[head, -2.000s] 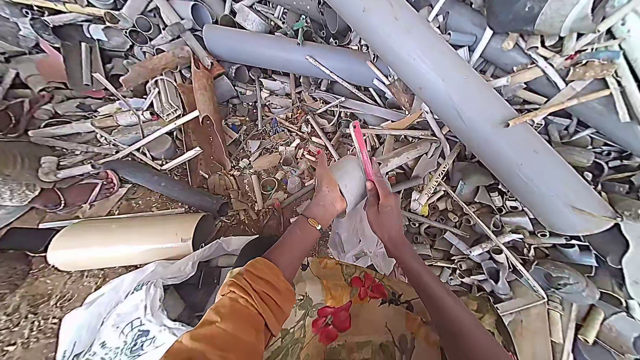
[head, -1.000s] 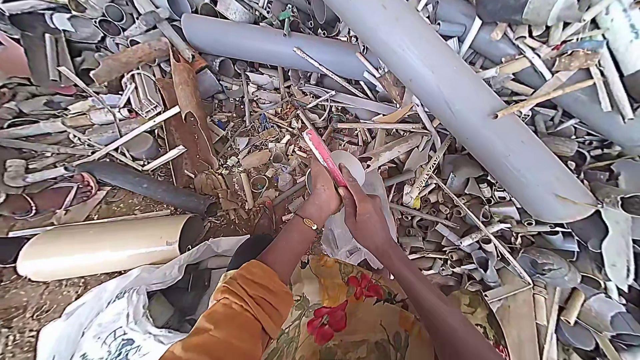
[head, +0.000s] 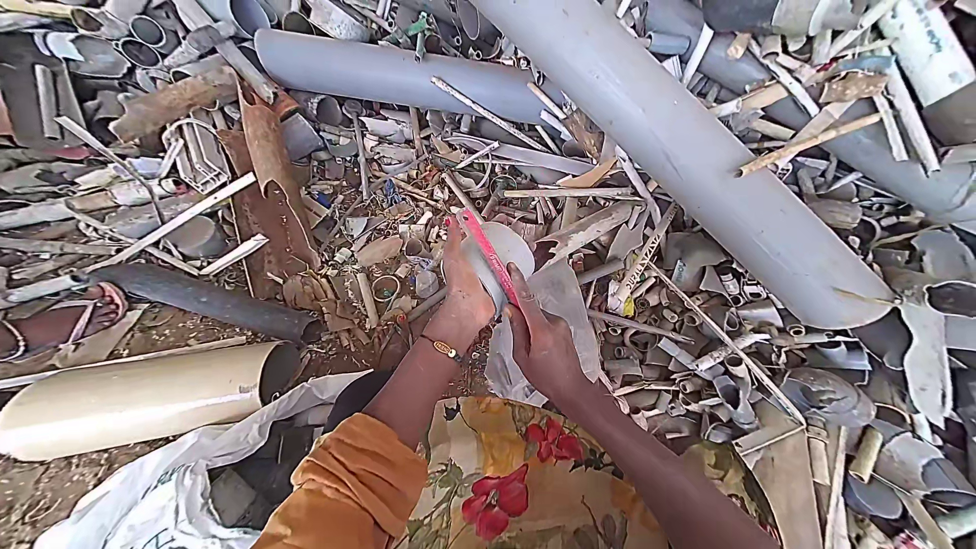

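My left hand point(head: 467, 293) is closed around the left side of a short grey plastic pipe piece point(head: 507, 242), whose pale round face shows. In my right hand point(head: 543, 335) is a slim pink tool, perhaps a hacksaw blade or cutter point(head: 488, 252), which bears writing and lies slanted across the pipe piece. Its far end reaches up beside my left fingertips. A translucent plastic sheet point(head: 576, 309) hangs just behind and below the hands. How the blade meets the pipe piece cannot be told.
Broken pipe pieces point(head: 732, 305) lie heaped all round. A long grey pipe point(head: 679, 152) slants across the upper right, another grey pipe point(head: 396, 72) behind it. At lower left are a cream pipe point(head: 145, 389), a black pipe point(head: 213, 301), a white sack point(head: 191, 473) and a sandalled foot point(head: 69, 320).
The pink tool stood steeper over the pipe piece two seconds ago and now leans to the left across it. Both hands have kept their hold.
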